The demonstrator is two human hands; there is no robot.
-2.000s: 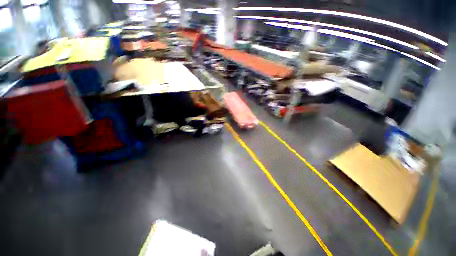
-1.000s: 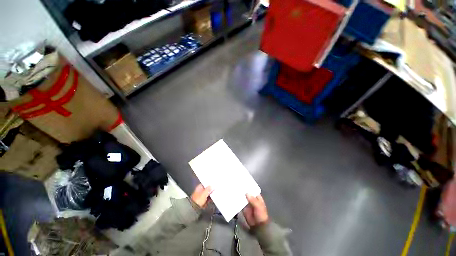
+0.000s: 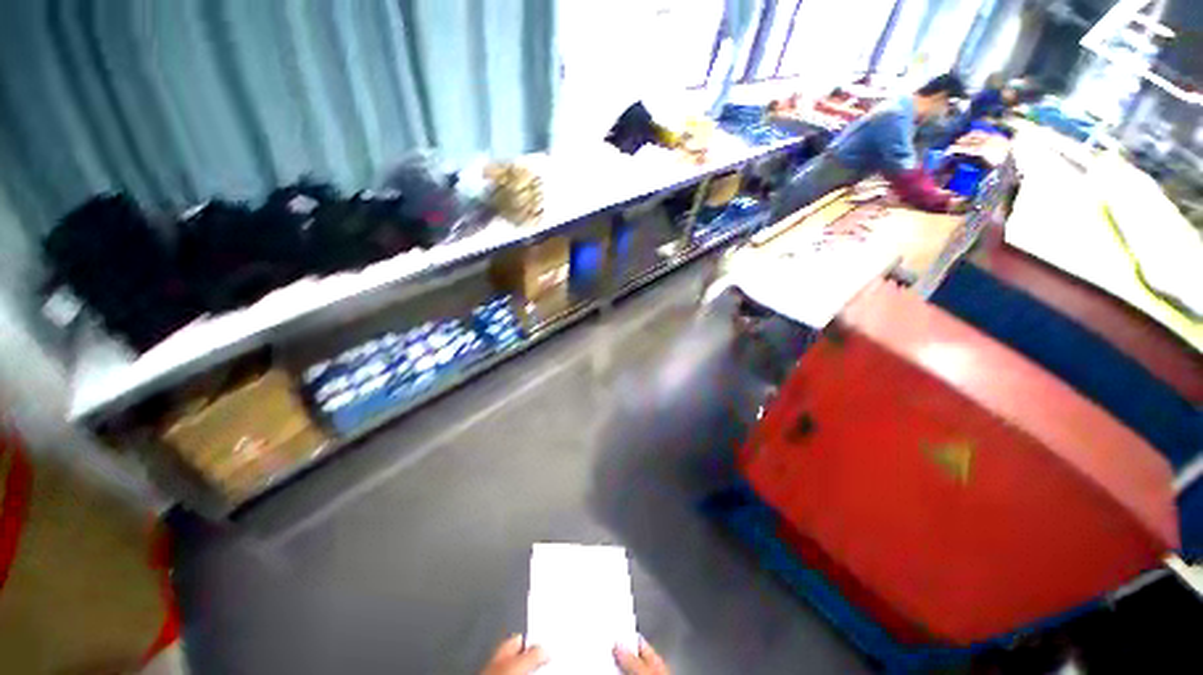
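A blank-looking white sheet (image 3: 581, 607) is at the bottom middle of the view, above the grey floor. Its lower end is cut off by the picture's edge. My left hand (image 3: 512, 657) grips its left edge, with only the fingers and thumb showing. My right hand (image 3: 643, 658) grips its right edge and is also mostly cut off. No print can be read on the sheet.
A red crate (image 3: 963, 462) stands close on the right on a blue base. A long shelf table (image 3: 356, 270) with black bundles runs along the curtained wall, with boxes underneath. A person (image 3: 864, 145) leans over a worktable (image 3: 805, 270). A red-taped carton (image 3: 79, 567) is at lower left.
The view has swung left from the yellow-lined aisle, then up and forward along the shelf. The red crate now looks much nearer. The sheet, held since the last earlier frame, sits lower in view.
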